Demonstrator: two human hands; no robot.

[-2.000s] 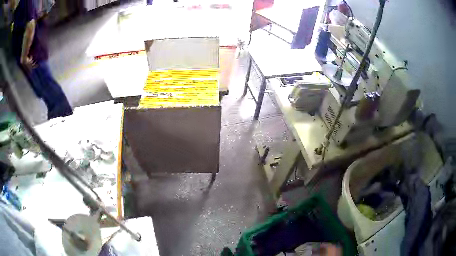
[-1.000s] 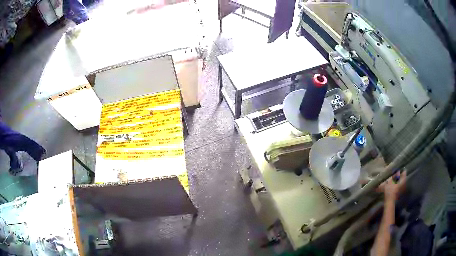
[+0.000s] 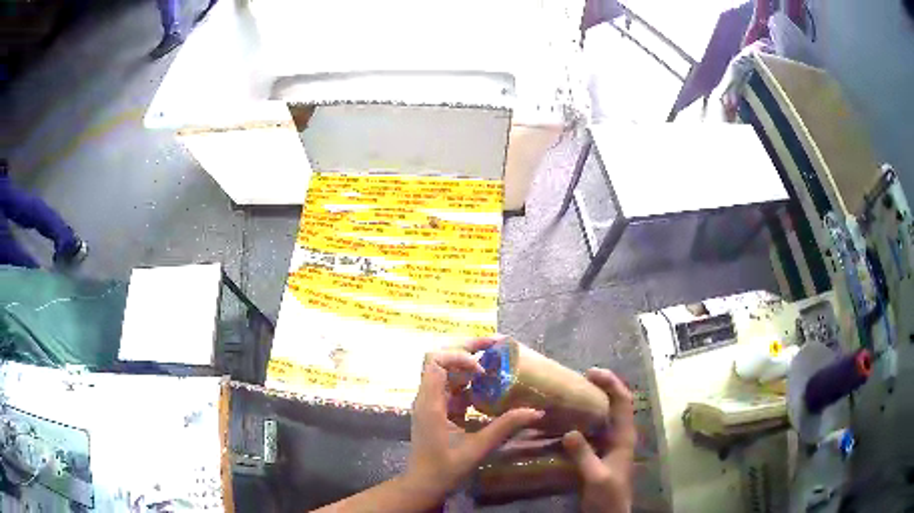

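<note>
My left hand (image 3: 451,426) and my right hand (image 3: 609,441) are both in view at the lower middle, bare. Between them they hold a tan cylindrical thing with a blue end, perhaps a thread cone (image 3: 556,389). It lies tilted, its blue end towards my left fingers and its other end in my right hand. A second brownish thing (image 3: 526,469) shows just below it, blurred; I cannot tell what it is or whether it is held.
A carton with yellow printed tape (image 3: 401,271) stands ahead. A white table (image 3: 692,170) stands behind right. The machine table (image 3: 671,401) at right bears a dark thread cone (image 3: 838,381) and a cream control panel (image 3: 737,413). Another white-topped table edge (image 3: 226,441) is at left.
The view has swung right, then back towards the carton. One hand was reaching beside the machine at the right; now both hands hold the tan cylinder in front of me.
</note>
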